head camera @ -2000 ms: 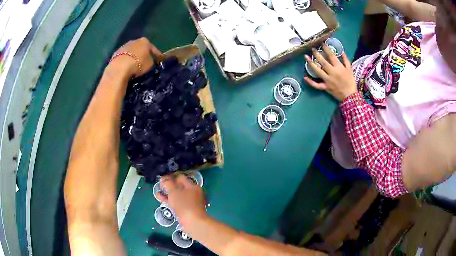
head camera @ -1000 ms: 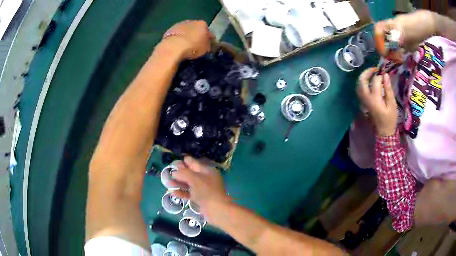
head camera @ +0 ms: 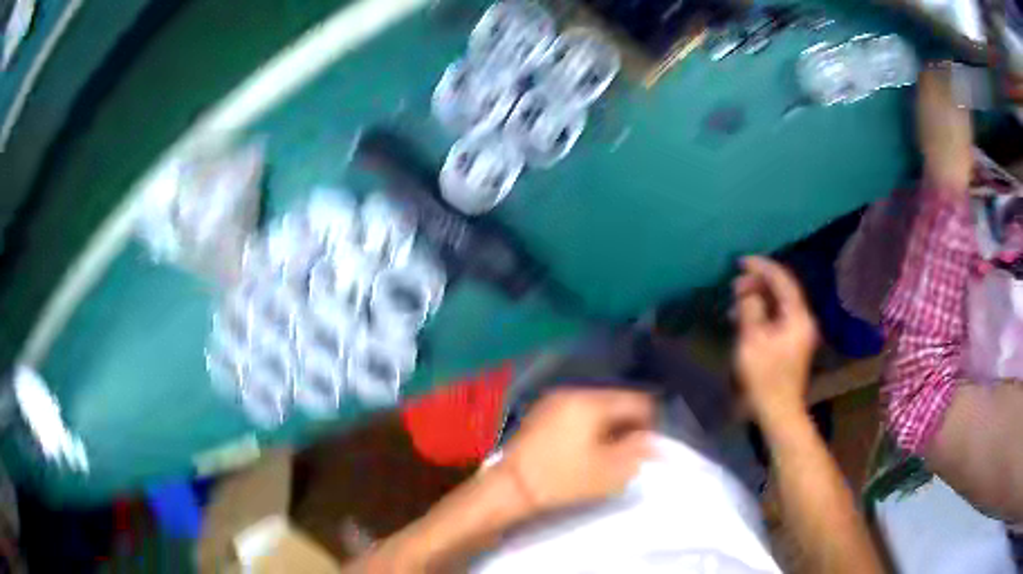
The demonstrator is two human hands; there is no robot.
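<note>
The frame is blurred. My left hand [head camera: 583, 446] is in front of my white top with its fingers curled; I cannot tell if anything is in it. My right hand [head camera: 774, 331] is off the bench's front edge, fingers loosely apart, and looks empty. A large group of white translucent cups [head camera: 325, 303] stands on the green bench. A smaller group of cups with dark centres [head camera: 480, 170] stands farther back. A thick black electric screwdriver [head camera: 449, 230] lies between the two groups. Neither hand touches these things.
A crinkled clear bag [head camera: 208, 207] lies left of the cups. The carton's edge [head camera: 679, 56] and a white group of cups [head camera: 858, 67] show at the back. A co-worker's checked sleeve [head camera: 925, 303] is at right. A red object [head camera: 458, 417] is below the bench edge.
The view has swung towards the near bench. Both my hands have left the carton of black parts and the cups and are now close to my body. More cups and the bag have come into view.
</note>
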